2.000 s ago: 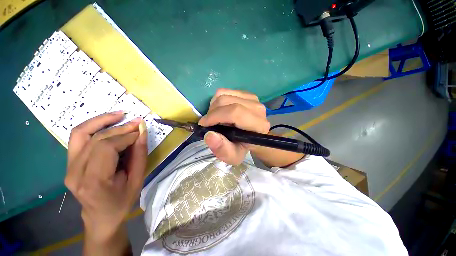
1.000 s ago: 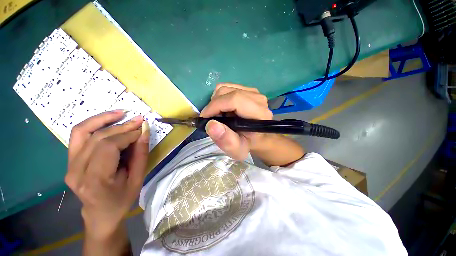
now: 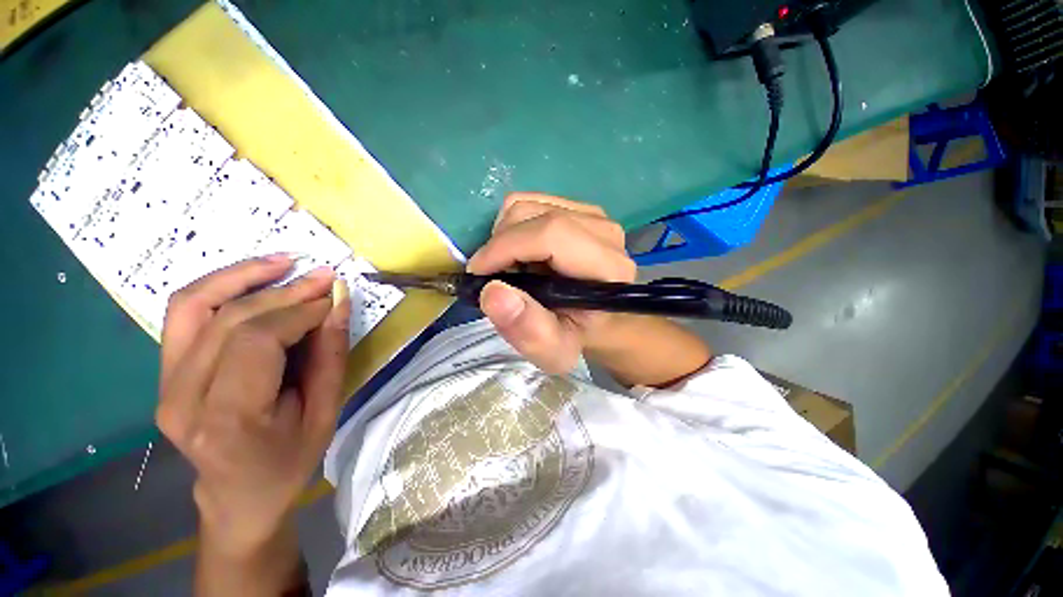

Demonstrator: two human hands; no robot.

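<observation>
The white PCB panel [image 3: 175, 204] with dark dots and a notched edge lies on a yellow-tan backing board [image 3: 280, 134]. My left hand [image 3: 251, 362] rests over the panel's near end, thumb and fingers pinched together; a thin strand, likely solder wire, shows below the hand [image 3: 143, 464]. The wire between the fingertips is too fine to make out. My right hand [image 3: 554, 280] holds the black soldering iron [image 3: 629, 296] like a pen. Its thin tip points left at the panel's near corner, close to my left fingertips. Whether the tip touches is unclear.
A black soldering station [image 3: 734, 21] with a red light and cable plugs stands on the green mat [image 3: 583, 117] at the top right. Blue stools [image 3: 729, 222] and a cardboard piece [image 3: 857, 155] are beyond the bench edge. A yellow thing [image 3: 35, 21] shows at the top left.
Since the oldest frame, the iron's rear end has swung up and right, and the cord loop behind it is out of sight. Over the last second both hands have barely moved.
</observation>
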